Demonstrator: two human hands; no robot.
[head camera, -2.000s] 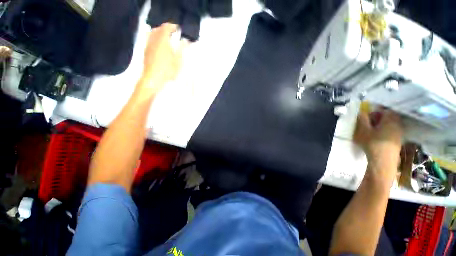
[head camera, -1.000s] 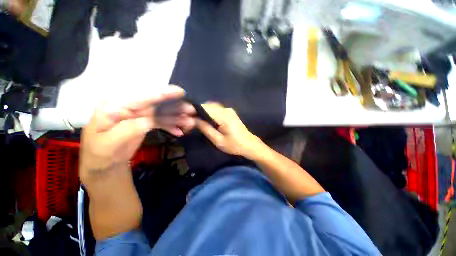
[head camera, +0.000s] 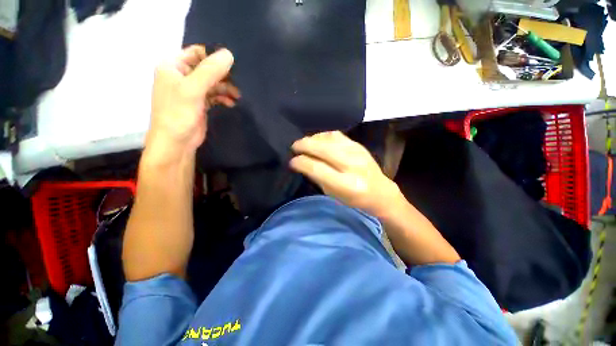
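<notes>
A dark garment panel (head camera: 311, 67) lies over the white table and hangs over its front edge towards my lap. My left hand (head camera: 196, 84) is at the panel's left edge, thumb and fingers close together, with a small dark bit at the fingertips. My right hand (head camera: 338, 165) pinches the dark cloth below the table edge, near my shirt. Cloth runs between the two hands. Whether the narrow black strip is still in my fingers I cannot tell. A yellow-tan template strip (head camera: 402, 19) lies right of the panel.
Shears with yellow-gold handles (head camera: 465, 40) lie at the right, beside an open cardboard box (head camera: 496, 51) of small tools, including a green-handled one. Red crates stand below the table at left (head camera: 57, 230) and right (head camera: 574, 169). Dark cloth (head camera: 486, 216) drapes by the right crate.
The view has tilted down, so the machine head has left the picture. My right hand went from beside the template strip to my left hand, then down to the hanging cloth. The hands have moved apart.
</notes>
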